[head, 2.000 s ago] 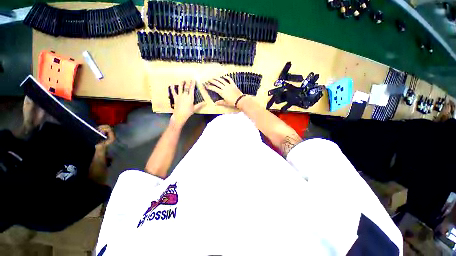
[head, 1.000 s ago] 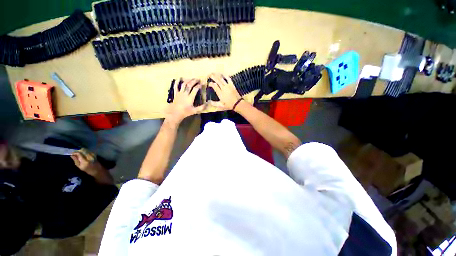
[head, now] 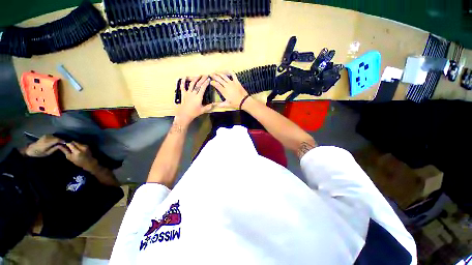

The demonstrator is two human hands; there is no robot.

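My left hand (head: 192, 98) lies palm down over the left part of a short row of narrow black parts (head: 256, 78). Its fingers are at the row's far side and its thumb at the near side. A few parts (head: 178, 91) show left of it. My right hand (head: 230, 92) spans the row's middle the same way, close beside my left hand. Both seem to grip the row, but my fingers hide the exact contact. The row's right end meets a loose pile of black parts (head: 309, 78).
Long black rows (head: 173, 39) lie beyond my hands. A blue fixture (head: 364, 73), white papers (head: 415, 70) and black strips (head: 429, 64) are right. An orange fixture (head: 40, 93) and pale strip (head: 70, 77) are left. A seated person (head: 57, 181) is at left; red-orange stools (head: 306, 115) are below the bench.
My hands have come closer together over the row, narrowing the gap seen earlier. The view has shifted. The neighbour's hands, earlier holding a long dark sheet with a pale edge, are now close together.
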